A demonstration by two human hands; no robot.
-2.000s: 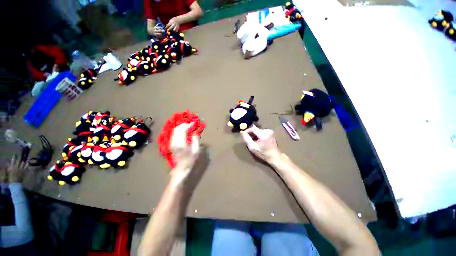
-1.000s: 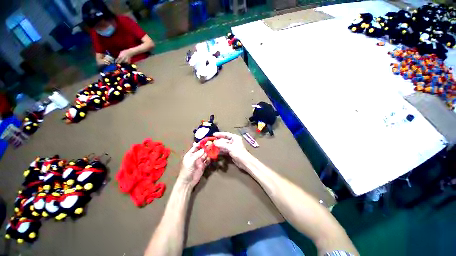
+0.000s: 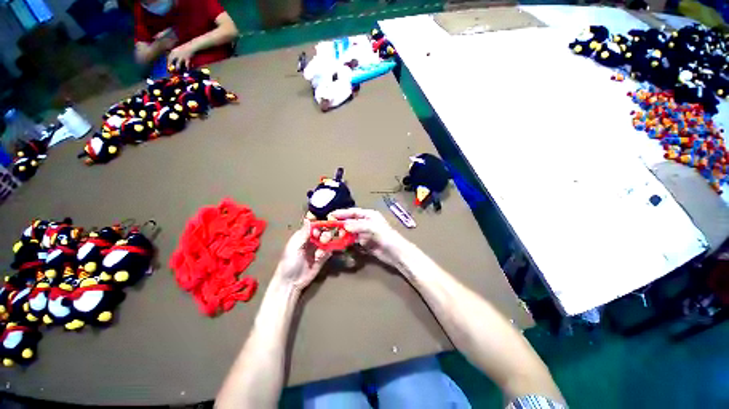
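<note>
My left hand (image 3: 299,257) and my right hand (image 3: 369,235) hold a red scarf (image 3: 340,242) between them, spread as a small loop. A plush penguin (image 3: 328,197), black with a white belly, lies just beyond my fingers, with no red seen at its neck. The red scarf pile (image 3: 217,254) lies left of my hands. The thread snips (image 3: 400,212) lie right of the penguin. A waiting black penguin (image 3: 429,176) lies near the table's right edge.
Penguins with scarves (image 3: 88,275) lie at far left, and another group (image 3: 156,108) lies before a person in red (image 3: 188,32). A white plush bundle (image 3: 332,78) is at the far edge. A white table (image 3: 543,152) bears black penguins and small orange-and-blue pieces.
My left hand has left the scarf pile and my right hand has left the penguin. Both came together on a red scarf, now opened into a loop. The view has shifted right.
</note>
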